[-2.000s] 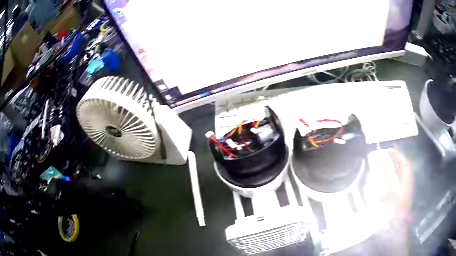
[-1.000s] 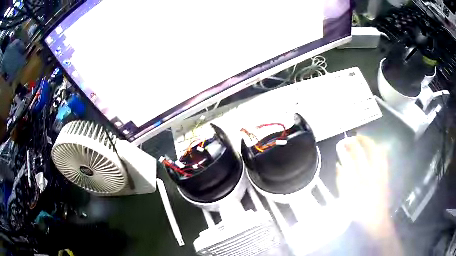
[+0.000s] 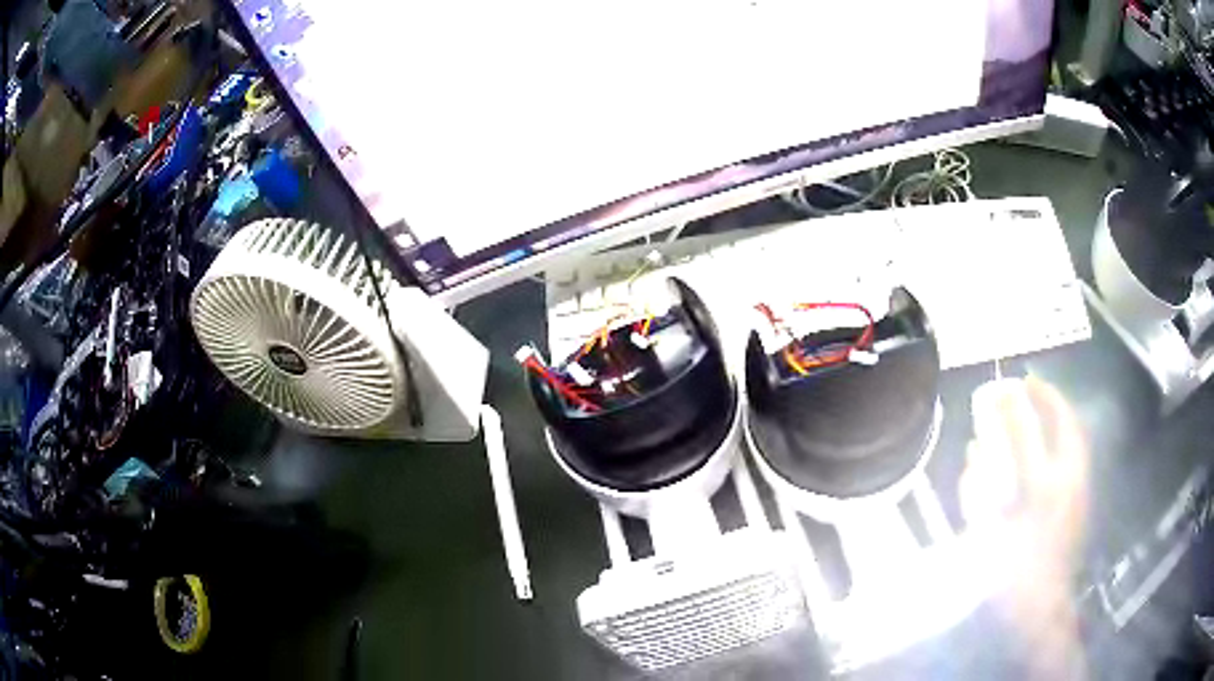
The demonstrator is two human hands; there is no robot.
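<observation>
My right hand (image 3: 1036, 466), overexposed by glare, rests over the white computer mouse (image 3: 999, 399) at the right, beside the camera heads. The mouse shows only in part under the fingers. My left hand is not in view. Two open camera heads stand side by side before the keyboard: the left black cup (image 3: 639, 428) and the right black cup (image 3: 847, 423), each with red, orange and yellow wires showing. A white grille-faced housing (image 3: 695, 615) lies below the left one. The monitor (image 3: 639, 120) shows a mostly white screen.
A white keyboard (image 3: 1018, 273) lies behind the heads. A white fan (image 3: 296, 339) and a slim white antenna (image 3: 506, 506) are at the left. Piled cables and parts (image 3: 107, 346) fill the far left. A yellow ring (image 3: 165, 615) is lower left. Another white housing (image 3: 1125, 273) stands at right.
The camera view has shifted and turned back since one second ago, so the bench things appear further right and mostly higher. My right hand stays over the mouse.
</observation>
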